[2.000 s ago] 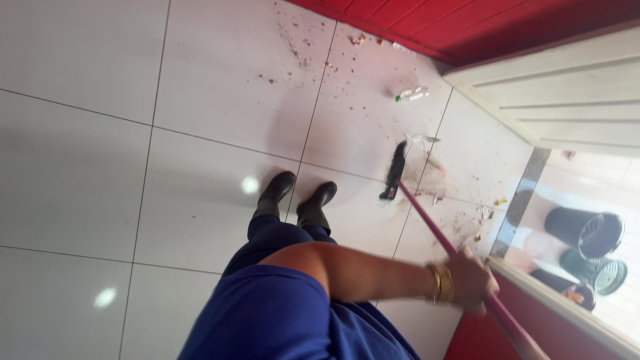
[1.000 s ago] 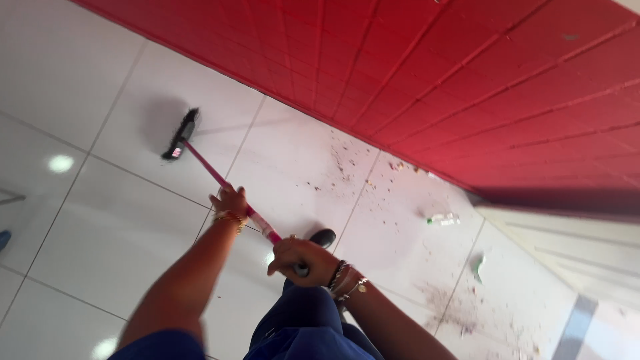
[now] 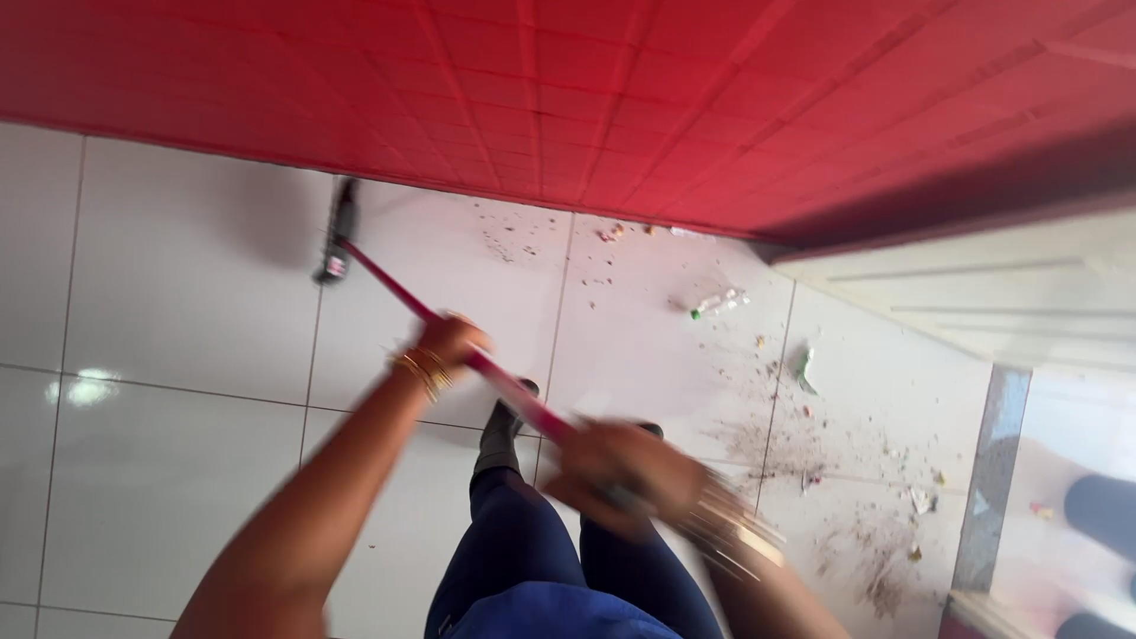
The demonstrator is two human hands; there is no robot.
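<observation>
A broom with a dark bristled head (image 3: 341, 232) stands against the white tiled floor near the foot of the red wall, at the upper left. Its pink handle (image 3: 390, 282) slants down to the right. Around the middle of that handle is my left hand (image 3: 453, 342), gold bangles at its wrist. Closer to my body, my right hand (image 3: 630, 475) grips the handle's upper end, blurred by motion. A clear plastic bottle with a green cap (image 3: 721, 304) lies right of the broom, amid crumbs and dirt (image 3: 772, 448). A green and white scrap (image 3: 806, 370) lies beyond it.
The red wall (image 3: 532, 106) runs along the top. A pale panelled surface (image 3: 976, 275) borders the floor at the right, beside a grey threshold strip (image 3: 992, 479). Dark containers (image 3: 1105, 510) stand past the strip. My boots (image 3: 501, 435) are on the tiles below the handle.
Two seconds ago the broom head was beside the litter near the scraps; now it is at the left, close to the red wall. The view has shifted considerably.
</observation>
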